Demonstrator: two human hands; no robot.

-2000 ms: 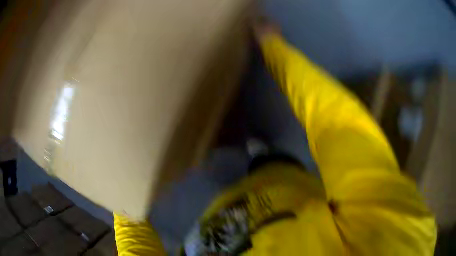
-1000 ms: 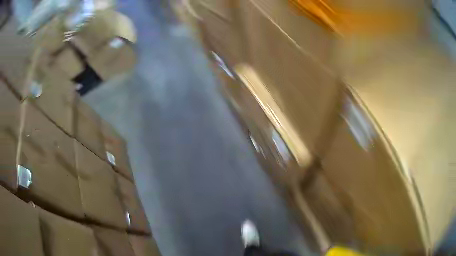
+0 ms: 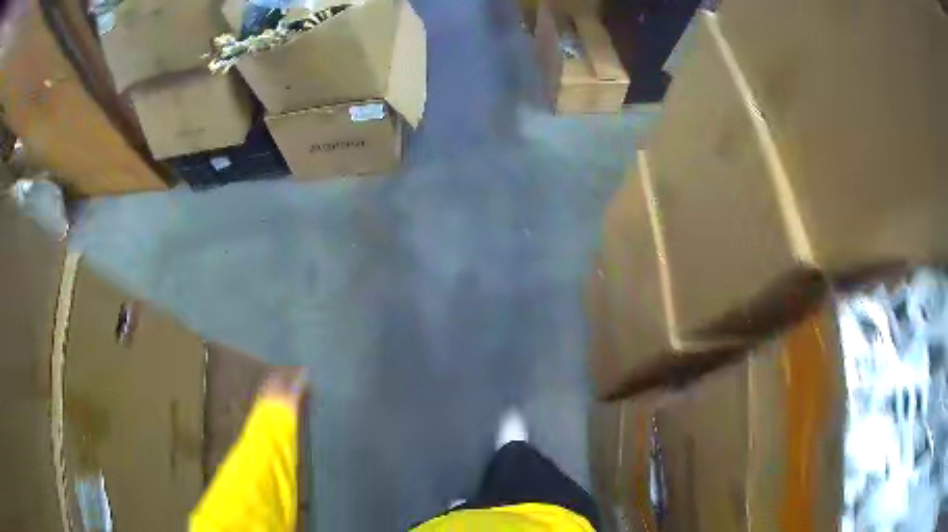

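My left hand (image 3: pixel 288 382) is small and blurred at the lower left, at the end of a yellow sleeve. It hangs over the aisle's left edge, beside a brown carton (image 3: pixel 135 384); its fingers cannot be made out. My right hand is not in view. Large brown cartons (image 3: pixel 717 187) are stacked close on the right side, with pale tape along their seams. An orange-taped carton (image 3: pixel 806 416) lies below them at the lower right.
The grey floor (image 3: pixel 416 281) runs ahead between the cartons. An open carton (image 3: pixel 322 62) with small goods stands on a printed carton (image 3: pixel 338 140) at the upper left. A wooden box or pallet part (image 3: pixel 590 88) stands ahead. Shiny white material (image 3: pixel 899 395) lies at right.
The large carton held against me two seconds ago is no longer in my arms. The view has swung around to the aisle, and my left sleeve and hand now show at the lower left.
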